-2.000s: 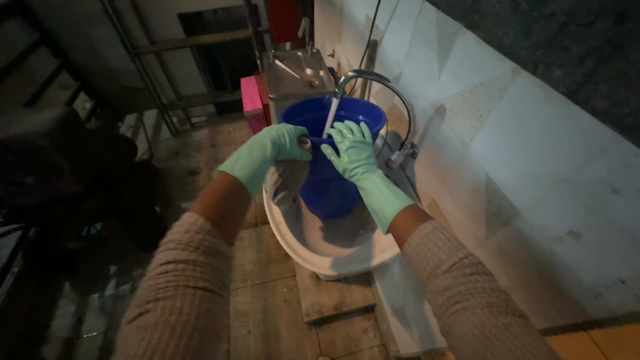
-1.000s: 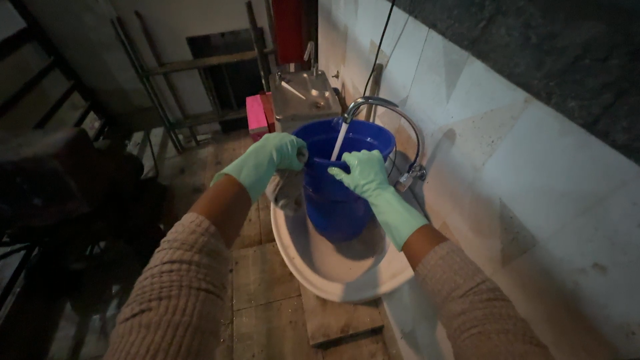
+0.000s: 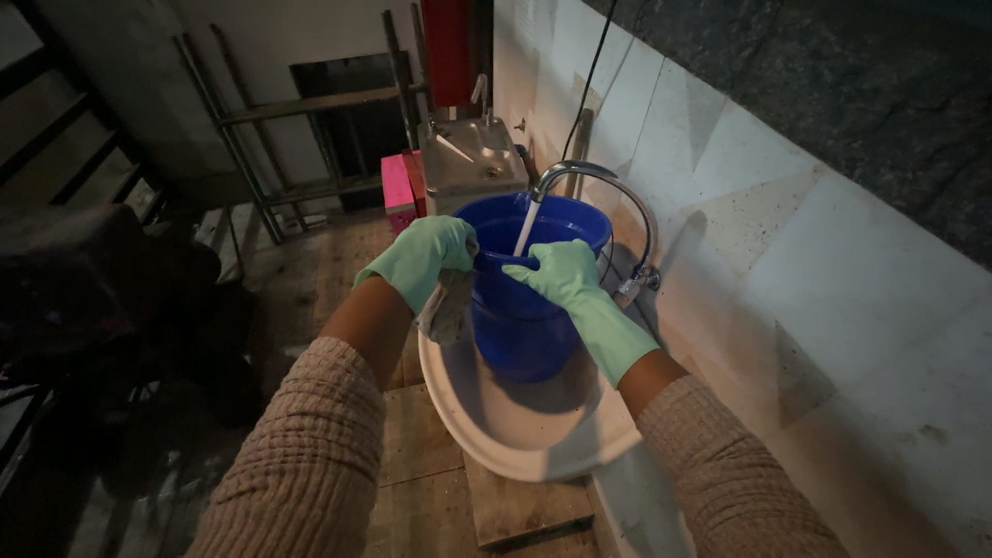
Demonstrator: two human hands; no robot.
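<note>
A blue plastic bucket (image 3: 523, 341) stands in a white washbasin (image 3: 457, 434), under a curved chrome faucet (image 3: 589, 169). A stream of water (image 3: 527, 227) runs from the spout into it. My left hand (image 3: 430, 256), in a mint-green rubber glove, holds a greyish cloth (image 3: 447, 310) at the bucket's left rim; the cloth hangs down outside the bucket. With its fingers curled over the near rim, my right hand (image 3: 566, 271), gloved alike, grips the bucket. The water level inside is hard to make out.
Behind the basin is a stainless-steel sink (image 3: 473, 159) with a small tap, beside a pink box (image 3: 399, 186). A tiled wall (image 3: 744, 232) runs along the right. Metal frames (image 3: 310, 105) stand at the back left, with a dark bulky object (image 3: 85, 279) nearer on the left.
My right hand, its fingers spread over the rim two seconds ago, is now curled on it. The cloth under my left hand shows more plainly. Water runs in all frames.
</note>
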